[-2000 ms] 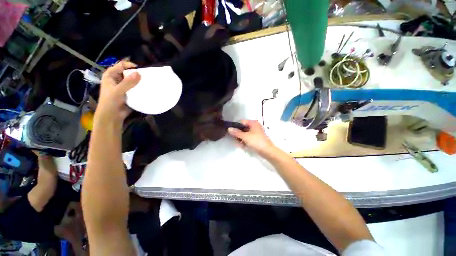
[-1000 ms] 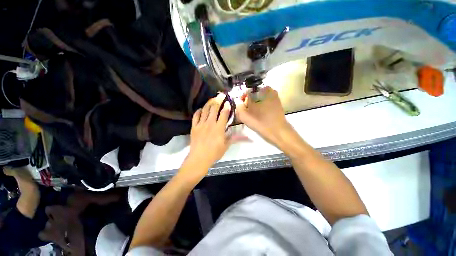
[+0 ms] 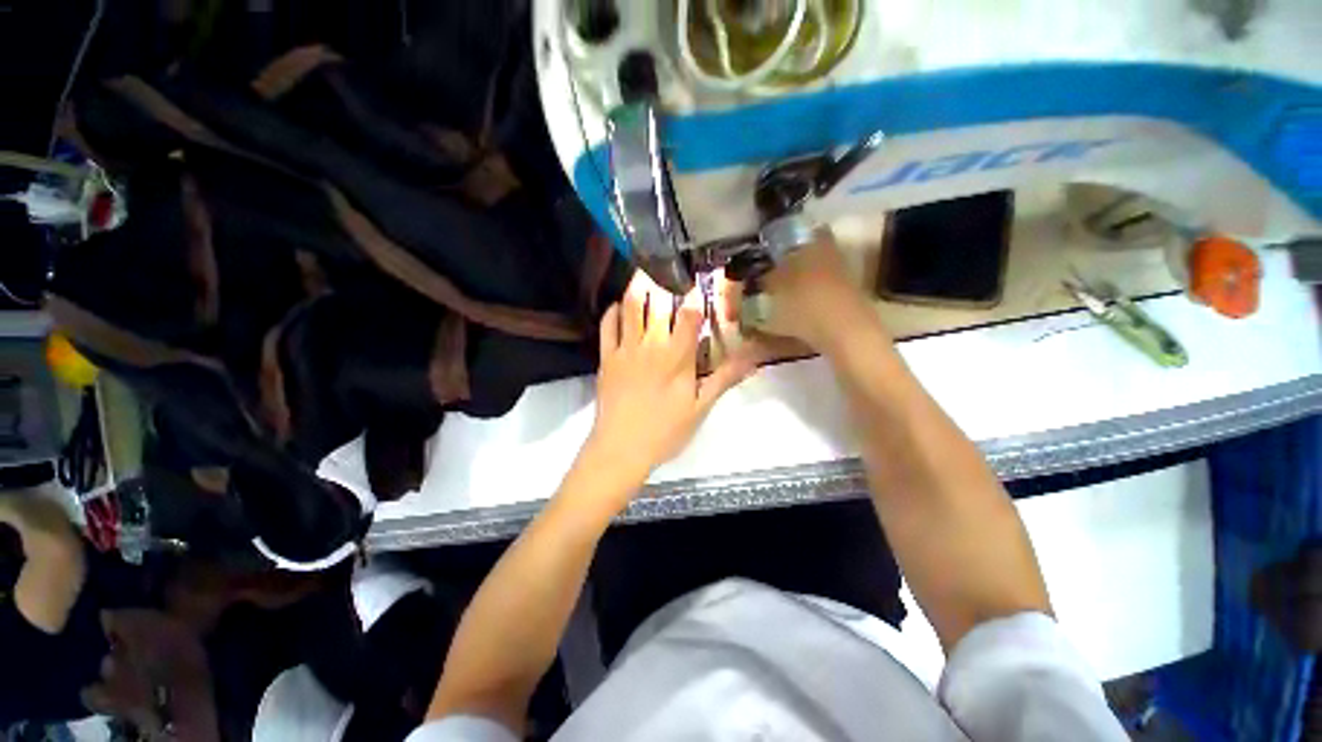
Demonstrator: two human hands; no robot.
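The black garment with brown stripes point(image 3: 392, 247) lies bunched left of the sewing machine point(image 3: 986, 123). Its near part runs toward the lit needle area. My left hand point(image 3: 648, 370) lies low beside the needle area, fingers pointing at it and thumb stretched to the right. My right hand point(image 3: 815, 297) is just right of the presser foot, its fingertips partly hidden by the metal parts. A small brownish strip shows between the hands. The cloth under my fingers is mostly hidden, so I cannot tell whether either hand grips it.
A black smartphone point(image 3: 945, 248), green-handled snips point(image 3: 1138, 322) and an orange object point(image 3: 1225, 277) lie on the right. A dish with coiled white cord point(image 3: 766, 36) sits on top of the machine. Another person's arm point(image 3: 44, 558) shows at the lower left. Grey tape point(image 3: 754, 490) lines the table's front edge.
Both hands came to the needle from the left; the white rounded piece that my left hand held is no longer visible. Since one second ago, my right hand has moved slightly up against the presser parts.
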